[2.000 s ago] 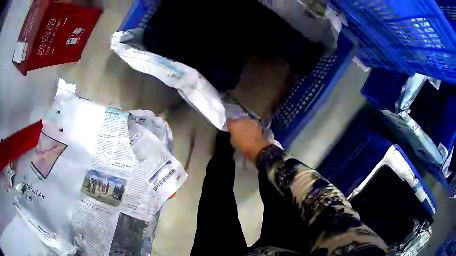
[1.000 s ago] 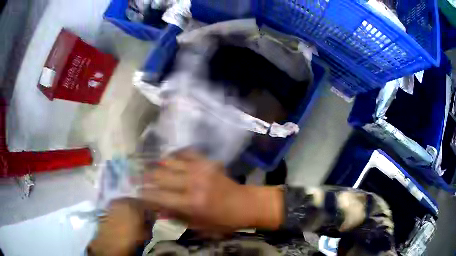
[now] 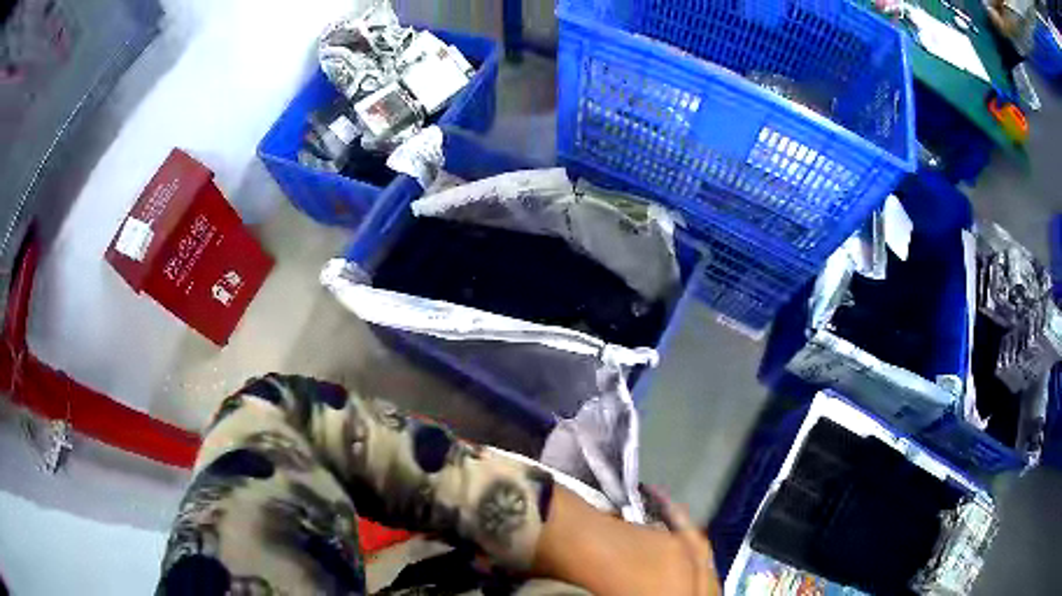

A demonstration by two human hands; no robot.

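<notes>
A newspaper-lined blue crate point(image 3: 512, 392) stands in front of me, with a dark mass point(image 3: 512, 274) inside. White-grey paper point(image 3: 466, 314) is folded over its near rim, and a loose paper flap point(image 3: 600, 448) hangs at the near right corner. My left hand point(image 3: 652, 553) is at the bottom edge, just below that flap, at the end of a camouflage sleeve reaching across from the left. Its fingers are blurred and partly cut off, and I cannot tell whether they hold the paper. My right hand is not in view.
A blue crate with crumpled newspaper point(image 3: 379, 70) stands behind left. Perforated blue crates point(image 3: 734, 128) are stacked behind. Lined crates with dark contents point(image 3: 862, 501) stand at right. A red carton point(image 3: 192, 250) and a red bar point(image 3: 105, 408) are at left. A green table point(image 3: 961, 52) is at upper right.
The view has shifted, showing more crates. The printed sheets at lower left are out of view. My left arm now reaches across to the right; my right hand has left view.
</notes>
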